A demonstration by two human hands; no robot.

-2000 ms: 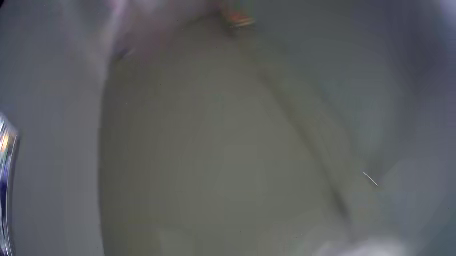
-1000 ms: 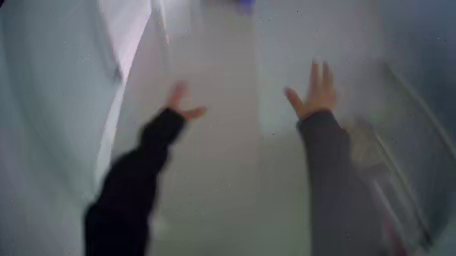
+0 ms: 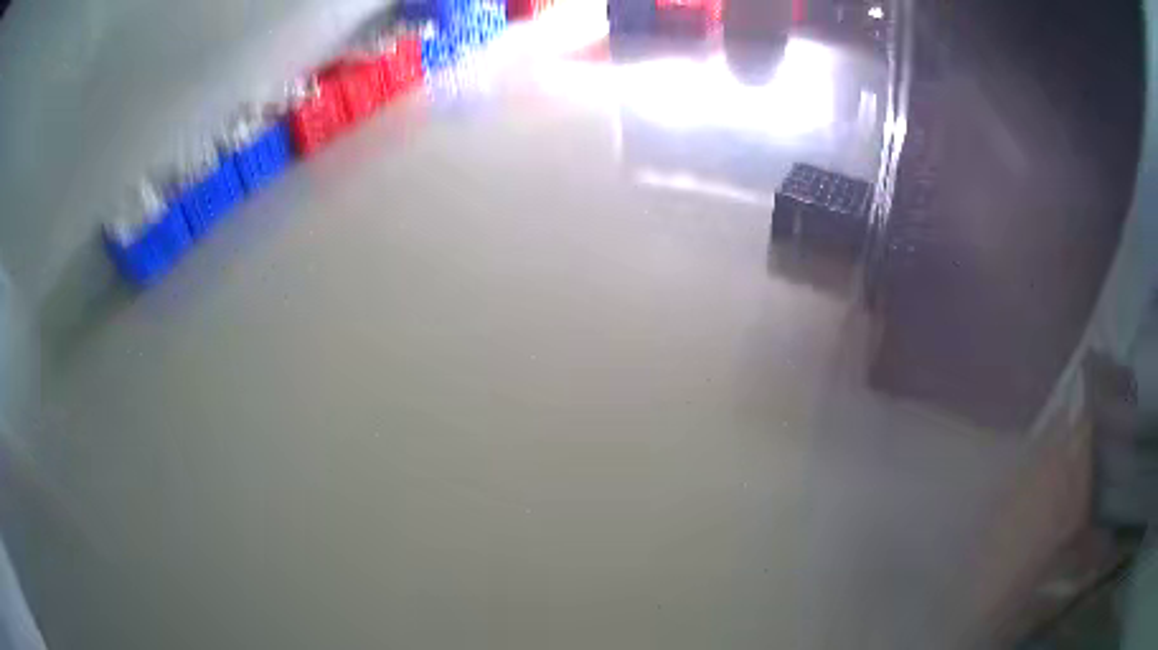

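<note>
Neither of my hands shows in the current view. The pale glossy floor (image 3: 508, 381) fills most of the picture and is slightly blurred. Blue crates (image 3: 212, 201) and red crates (image 3: 357, 95) stand in a row along the wall at the upper left, with pale contents on top. A dark crate (image 3: 823, 210) stands on the floor at the upper right, beside a dark upright panel.
The dark panel (image 3: 1003, 216), perhaps a door, stands at the right. A brown carton-like shape (image 3: 1054, 489), blurred, is at the lower right edge. More red and dark crates show at the top beside a bright floor reflection.
My two hands, reaching forward with fingers spread a second ago, are out of view. The view has moved from blurred pale panels to an open floor with crates.
</note>
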